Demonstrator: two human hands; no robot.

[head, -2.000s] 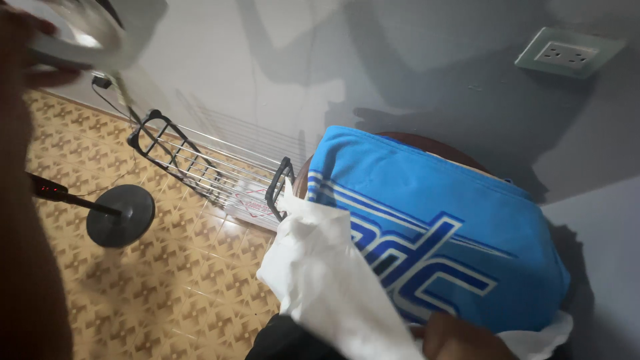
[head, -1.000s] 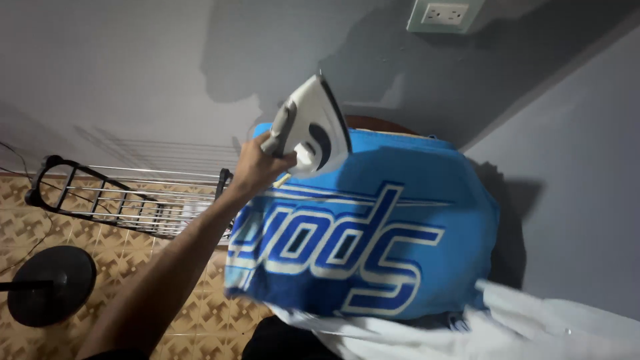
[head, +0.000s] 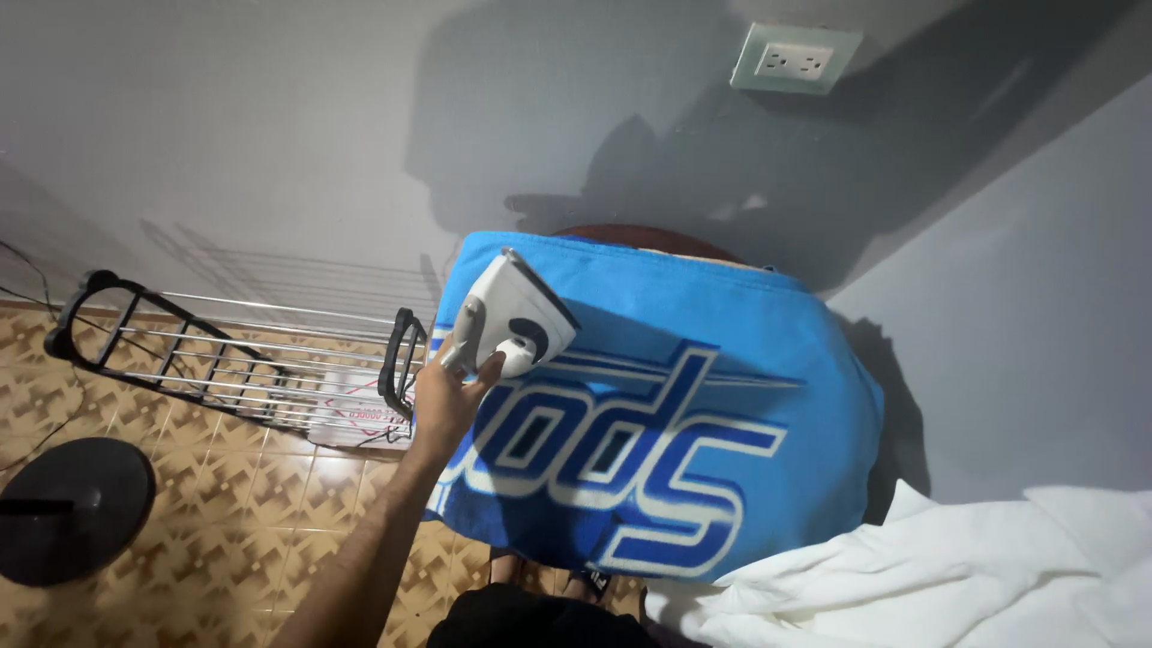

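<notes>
My left hand [head: 454, 396] grips the handle of a white and grey clothes iron [head: 517, 315], which is tilted on its side above the left part of a blue towel [head: 792, 360]. The towel bears large printed letters and covers a round brown surface [head: 648, 236], whose far edge shows. Whether the iron touches the towel I cannot tell. White cloth [head: 972, 567] lies bunched at the lower right, over the towel's near edge. My right hand is out of view.
A metal rack with black end frames [head: 225, 346] stands at the left by the wall, a white box [head: 355, 405] beneath it. A round black base [head: 81, 508] rests on the patterned tile floor. A wall outlet [head: 796, 60] is at the top right. Feet show below the towel.
The white cloth, earlier over the towel's left part, now lies at the lower right. The iron has come from the upper left to the towel in my left hand. My right hand has left the view.
</notes>
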